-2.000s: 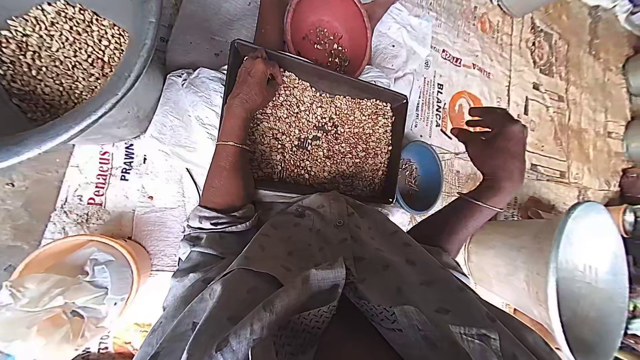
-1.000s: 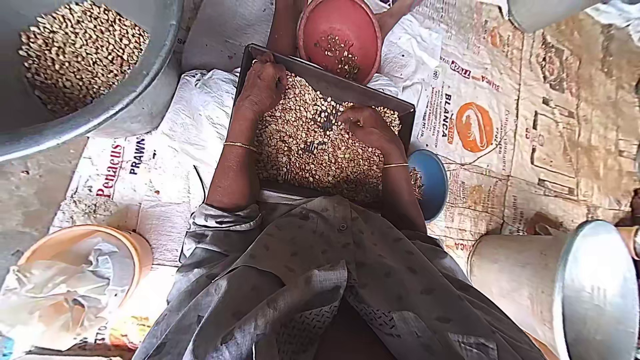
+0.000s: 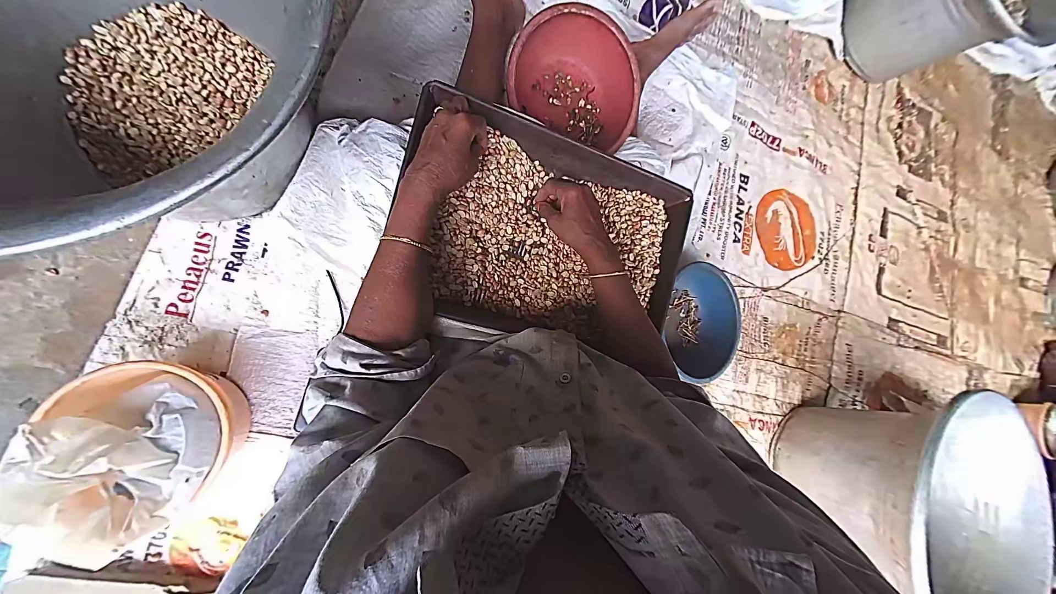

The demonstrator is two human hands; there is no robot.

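Note:
A dark rectangular tray rests at my lap, filled with a layer of pale and reddish nut kernels. My left hand is at the tray's far left corner, fingers curled over the kernels' edge; what it holds, if anything, cannot be told. Over the kernels right of centre is my right hand, thumb and fingertips drawn together, with any piece between them too small to make out. A red bowl with scattered bits stands beyond the tray. Beside its right edge sits a blue bowl holding small dark bits.
A large metal basin with a heap of kernels stands at upper left. An orange bucket with plastic bags is at lower left. Metal containers stand at lower right and upper right. Printed sacks cover the floor.
My right hand was raised right of the tray, above the blue bowl's side, two seconds ago; it has moved left over the kernels. My left hand stays near the far left corner.

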